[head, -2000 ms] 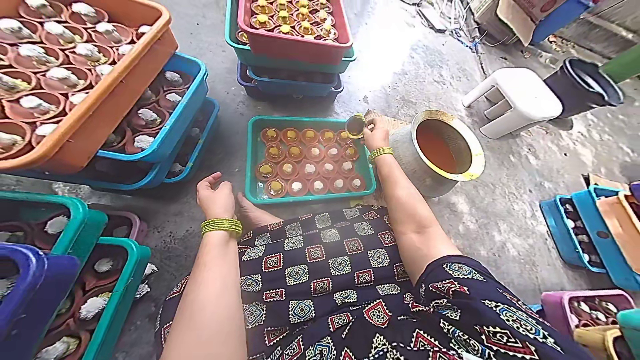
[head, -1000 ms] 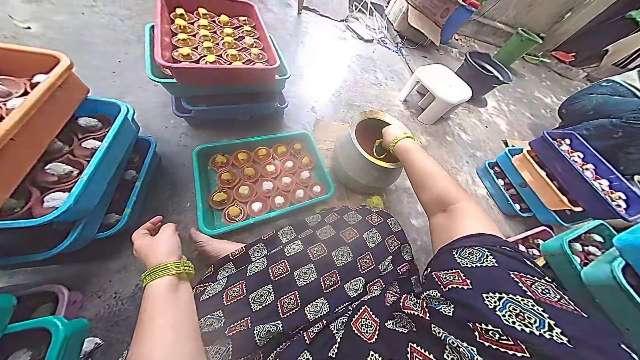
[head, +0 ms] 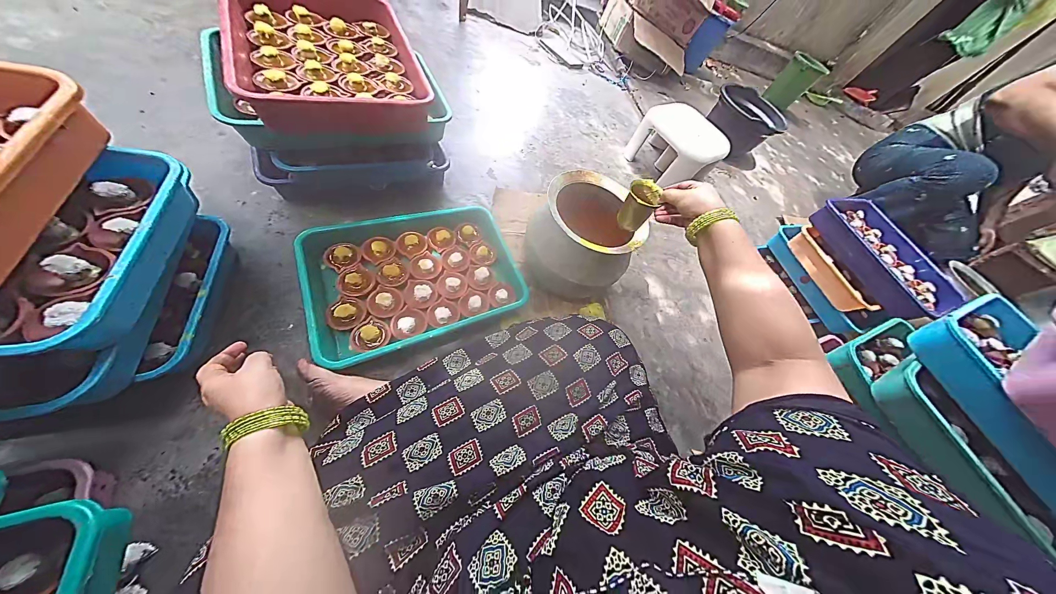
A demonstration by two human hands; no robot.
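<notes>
My right hand [head: 689,204] grips a small yellow-coated metal cup [head: 639,206] at the right rim of a round metal pot [head: 577,256] with orange-brown liquid inside. Left of the pot lies a teal plastic tray [head: 309,309] with rows of small clay cups. Some of these clay cups [head: 355,280] have yellow tops, mostly at the left and back; others [head: 422,292] hold white lumps. My left hand [head: 241,381] hangs over the floor left of my bare foot [head: 334,386], its fingers curled and nothing visible in them.
Stacked trays of filled clay cups stand at the left, topped by an orange tray [head: 49,157], and behind, topped by a red tray [head: 330,111]. More tray stacks [head: 957,412] are at the right, near a crouching person [head: 924,169]. A white stool [head: 681,136] and dark bucket [head: 747,120] stand behind the pot.
My right hand first held the cup over the tray's back right corner, then dipped it into the pot, and now has it raised at the pot's rim. The view has shifted.
</notes>
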